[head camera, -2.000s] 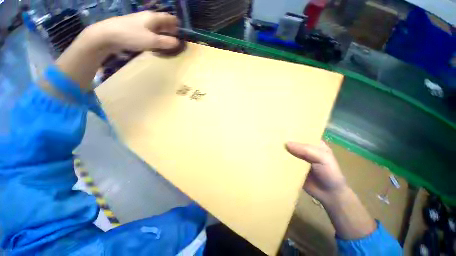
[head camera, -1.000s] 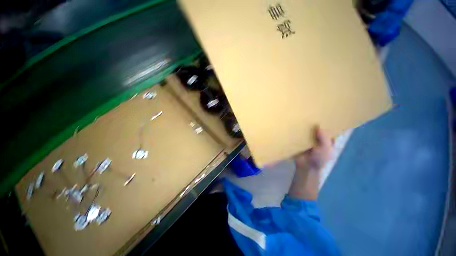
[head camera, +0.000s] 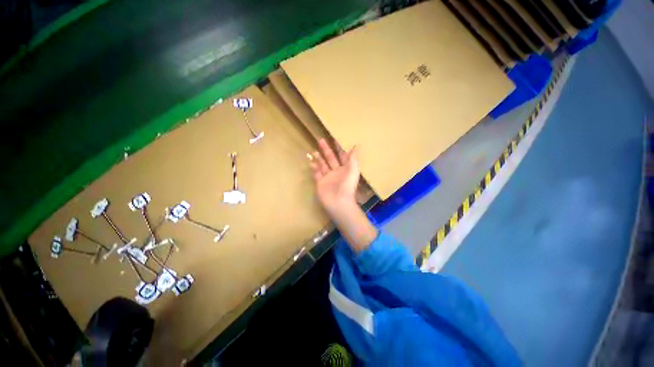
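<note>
My right hand is open and empty, palm up, at the near left edge of a tan cardboard sheet with black handwritten characters. The sheet lies flat over more cardboard at the right. At the lower left a dark, blurred black housing is held close to the camera. Only a small part of my left hand shows beside it, cut off by the bottom edge. Several white LED boards with thin wires lie on the work cardboard, mostly bunched at its left.
A dark green conveyor runs along the far side. Stacked cardboard layers stand at the upper right. Blue bins sit below the work edge. Yellow-black tape crosses the floor. A blue sleeve shows at the top right corner.
The cardboard sheet has gone from my right hand's hold to lying flat at the right, covering the black housings there. My right hand has let go and moved left. A black housing has appeared lower left.
</note>
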